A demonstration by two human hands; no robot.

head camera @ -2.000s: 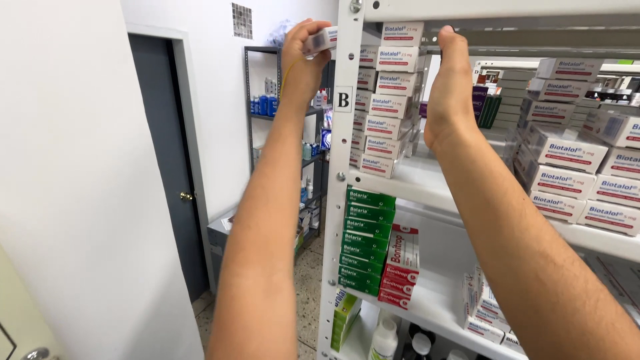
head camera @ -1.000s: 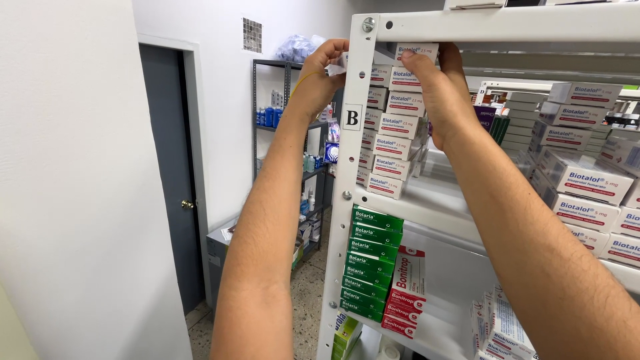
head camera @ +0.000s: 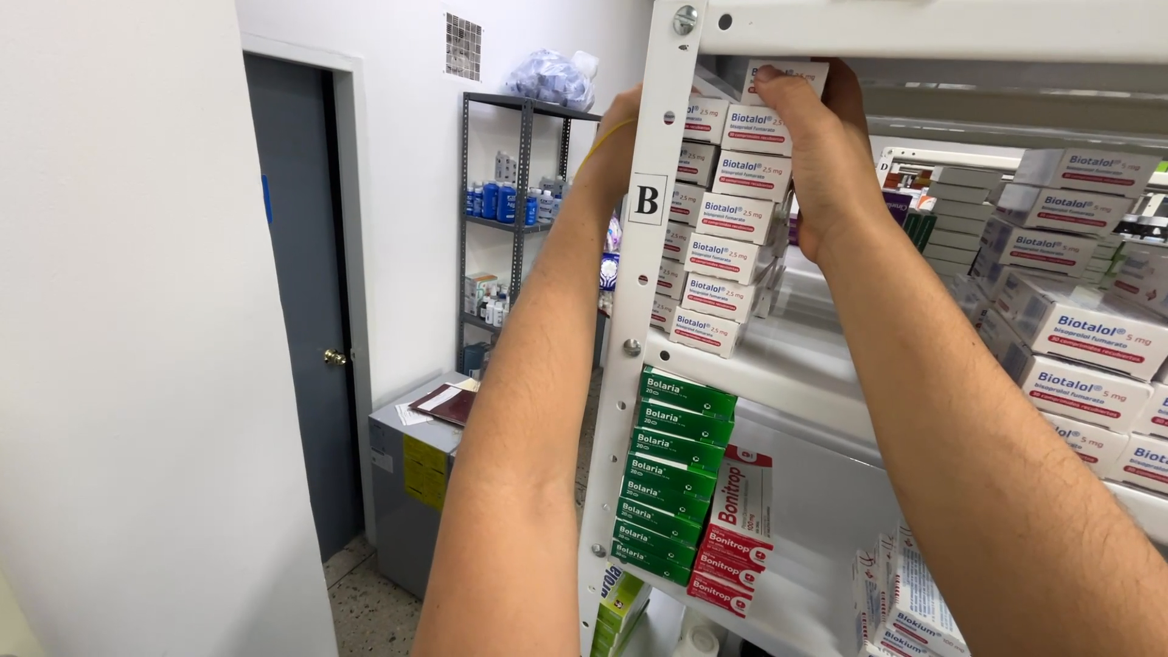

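Observation:
My right hand (head camera: 826, 137) has its thumb on the front of the top Biotalol medicine box (head camera: 787, 80), with its fingers behind or beside it. That box lies on a column of white Biotalol boxes (head camera: 737, 217), just under the shelf beam. A second column of the same boxes (head camera: 676, 203) stands to its left, partly behind the white post. My left hand (head camera: 618, 137), with a yellow band at the wrist, reaches behind the post; its fingers are hidden, so its hold cannot be seen.
Below stand green Bolaria boxes (head camera: 675, 465) and red Bonitrop boxes (head camera: 730, 557). More Biotalol boxes (head camera: 1086, 356) are stacked at right. The white perforated post (head camera: 630, 301) separates my forearms. Behind are a dark metal rack (head camera: 522, 226), a grey cabinet (head camera: 401, 511) and a grey door (head camera: 297, 301).
My left hand held a white box outside the post two seconds ago; now its fingers are behind the post. My right hand has gone from raised beside the column to the top box.

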